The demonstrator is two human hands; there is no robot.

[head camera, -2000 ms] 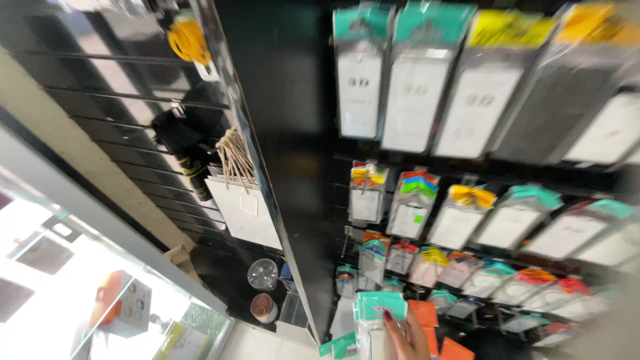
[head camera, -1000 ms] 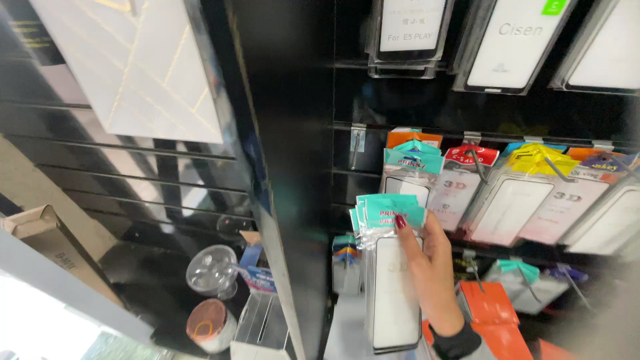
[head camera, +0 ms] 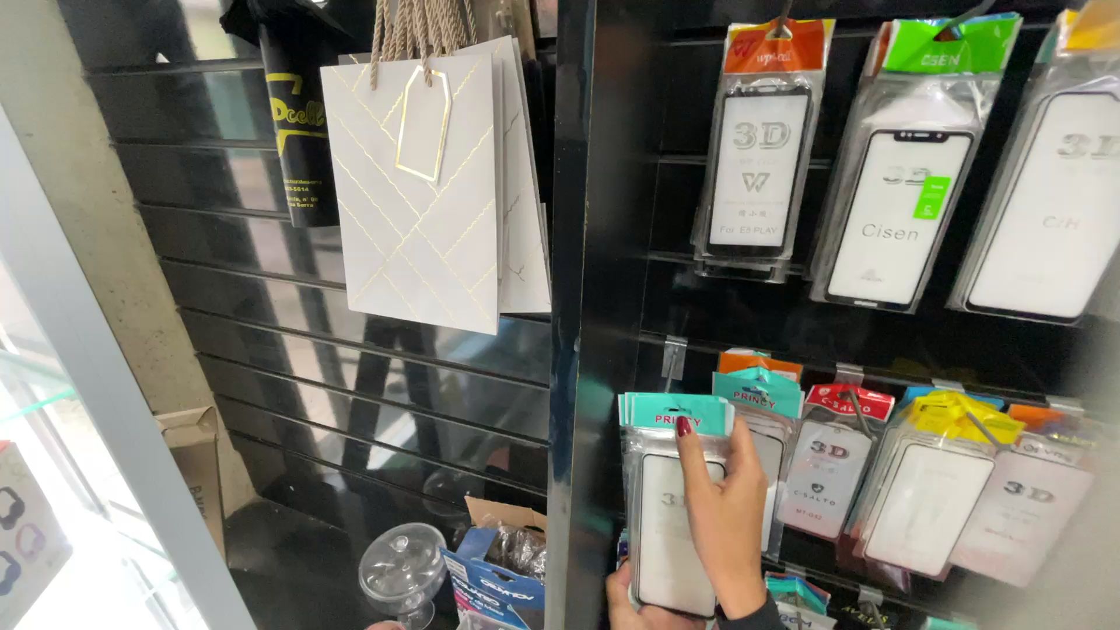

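Observation:
My right hand [head camera: 728,516] reaches up from the bottom, its index finger on the teal header of a stack of packaged phone screen protectors [head camera: 674,525]. Below, my left hand [head camera: 632,604] holds the lower end of the same stack; only part of it shows. The stack is upright, close to an empty-ended metal hook [head camera: 672,359] on the black slatwall. Just right of it hangs another teal-topped packet [head camera: 758,395], partly behind my right hand. Beyond that are a red-topped packet [head camera: 827,464] and a group of yellow-topped packets [head camera: 929,490].
Larger screen protector packets [head camera: 759,166] hang above. A black upright divider [head camera: 570,262] splits the wall. On its left hang white gift bags [head camera: 420,201] with rope handles. Below are a clear footed dish [head camera: 402,573] and an open blue box [head camera: 503,569]. A glass showcase edge [head camera: 114,367] stands at far left.
My left hand now shows at the foot of the stack. The stack and my right hand stand close to the metal hook. The view has shifted so that the gift bags show more fully.

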